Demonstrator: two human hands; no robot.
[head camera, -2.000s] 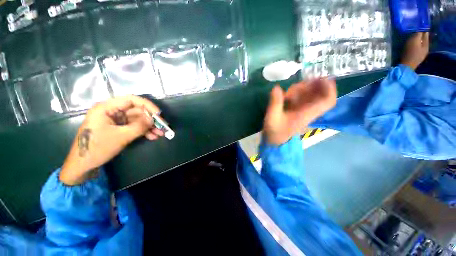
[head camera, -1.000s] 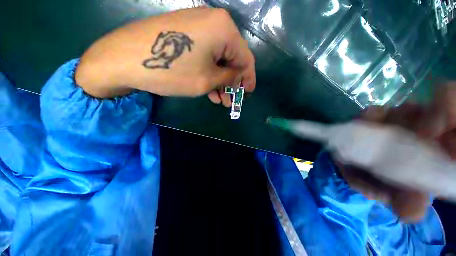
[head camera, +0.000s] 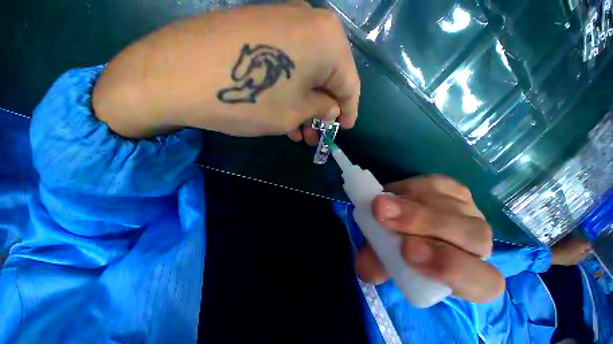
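My left hand (head camera: 269, 74) pinches a small white and green electronic module (head camera: 324, 144) in its fingertips, above the bench near its front edge. The module hangs down from the fingers. My right hand (head camera: 437, 235) is closed around a soft white glue bottle (head camera: 390, 245), held tilted with its nozzle up and to the left. The green needle tip is at the module's right side; whether it touches cannot be told. No liquid can be made out.
A shiny clear blister tray (head camera: 464, 87) lies on the dark green bench (head camera: 383, 141) at upper right. A filled blister tray (head camera: 561, 181) is at right, beside a blue parts bin (head camera: 601, 218). A neighbouring worker's hand (head camera: 571, 250) shows at lower right.
The bottle, first lying on the bench, is now in my right hand, its tip brought left to the module. My left hand still holds the module. The view has moved in closer.
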